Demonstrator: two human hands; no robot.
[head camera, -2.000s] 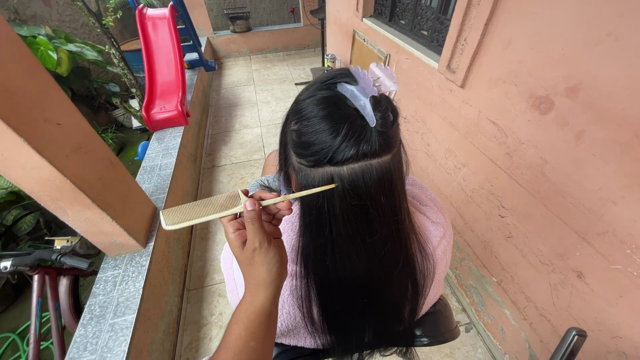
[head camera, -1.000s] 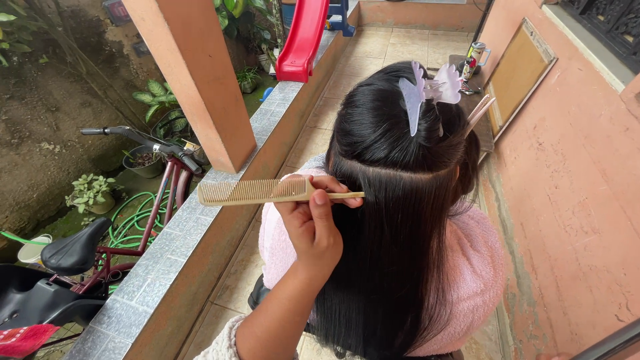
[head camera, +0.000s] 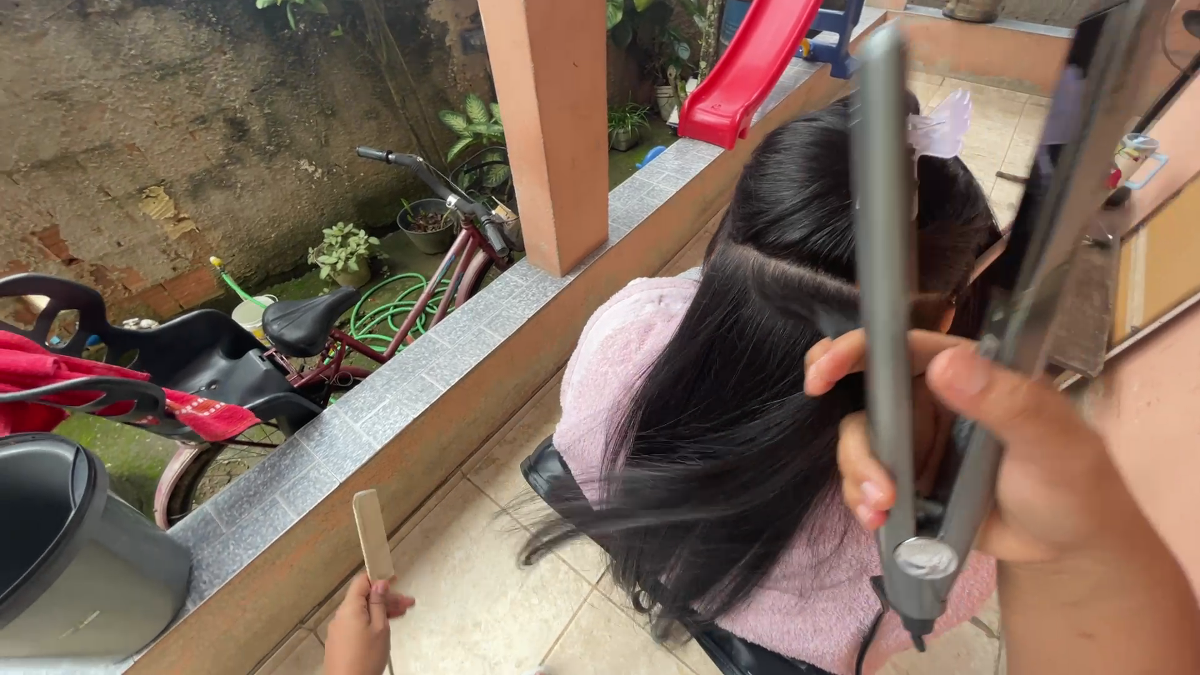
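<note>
A grey hair straightener (head camera: 886, 309), its arms spread in a V, is gripped in my right hand (head camera: 1022, 450), with its hinge at the bottom and no hair between the arms. My left hand (head camera: 361, 619), low in the view, holds the pale comb (head camera: 372, 534) upright, seen narrow. In front sits a person with long black hair (head camera: 741, 422), parted across the back of the head; the upper part is gathered under a pale lilac claw clip (head camera: 940, 125). The loose hair sweeps toward the lower left over a pink towel (head camera: 623, 366) on the shoulders.
A low wall with a grey tiled top (head camera: 375, 412) runs along the left, with an orange pillar (head camera: 548, 131) on it. Beyond stand a bicycle (head camera: 375, 347) and potted plants. A grey bin (head camera: 84, 553) is at lower left, a red slide (head camera: 750, 70) ahead, a board (head camera: 1158, 262) at right.
The hair straightener has come into view in my right hand. My left hand with the comb has moved away from the hair to the lower left. The loose hair, hanging down before, now fans leftward.
</note>
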